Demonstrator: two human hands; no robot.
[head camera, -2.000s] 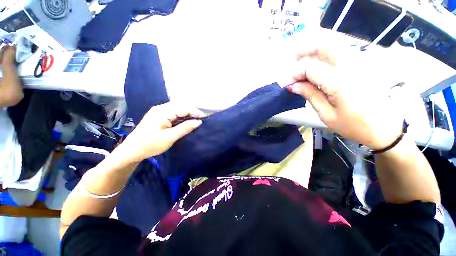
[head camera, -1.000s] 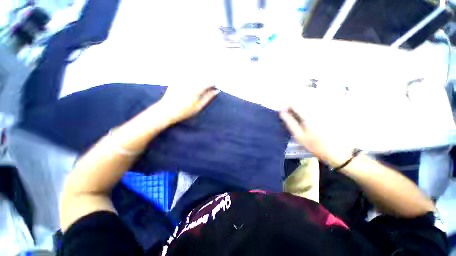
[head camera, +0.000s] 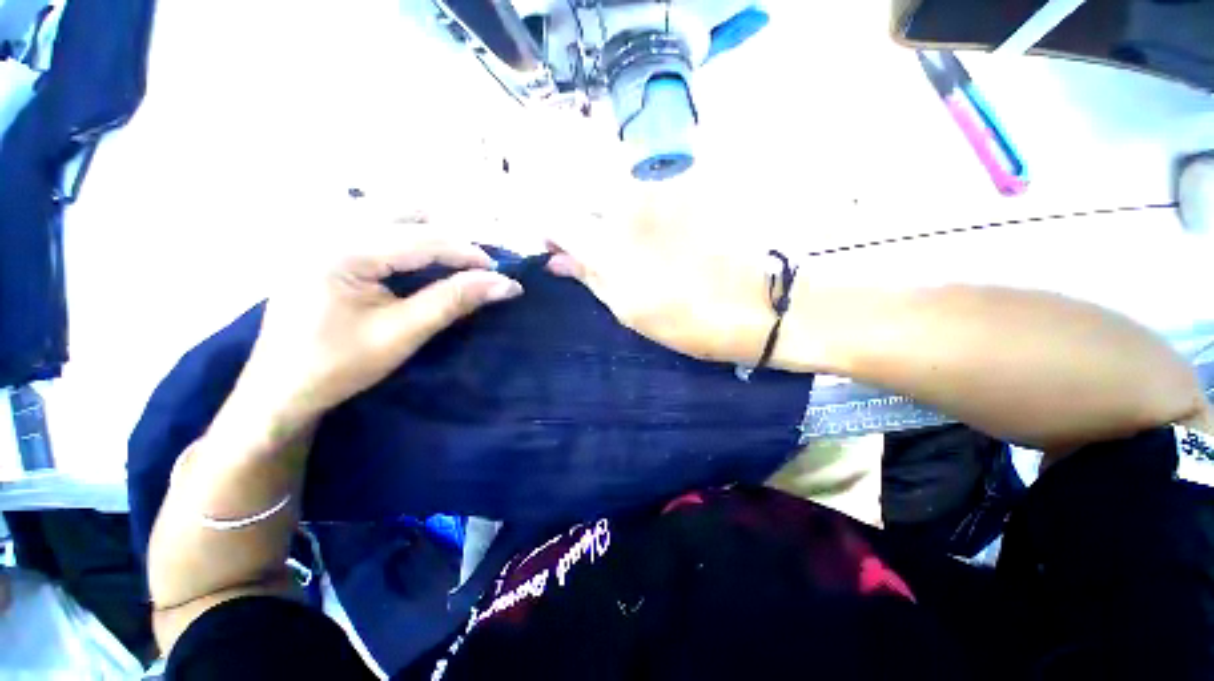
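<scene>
A large navy garment panel (head camera: 533, 412) lies over the front edge of the white table and hangs towards my lap. My left hand (head camera: 386, 313) pinches its upper edge between thumb and fingers. My right hand (head camera: 639, 286) holds the same edge just to the right, its fingertips close to the left ones. The right hand is washed out by glare. The sewing machine's metal parts (head camera: 579, 60) and the blue-grey cylinder (head camera: 659, 127) stand beyond the hands, apart from the cloth.
Pink and blue marking pens (head camera: 979, 127) lie at the right. A blue lever (head camera: 735, 29) is behind the cylinder. Navy waiting panels (head camera: 53, 200) lie at the far left. A ruler tape (head camera: 865, 415) runs along the front edge. A dark object (head camera: 1065, 29) is at upper right.
The view is closer to the machine. My hands, spread apart on the panel a second ago, have come together at its upper edge. The panel's left part no longer stretches to the far left.
</scene>
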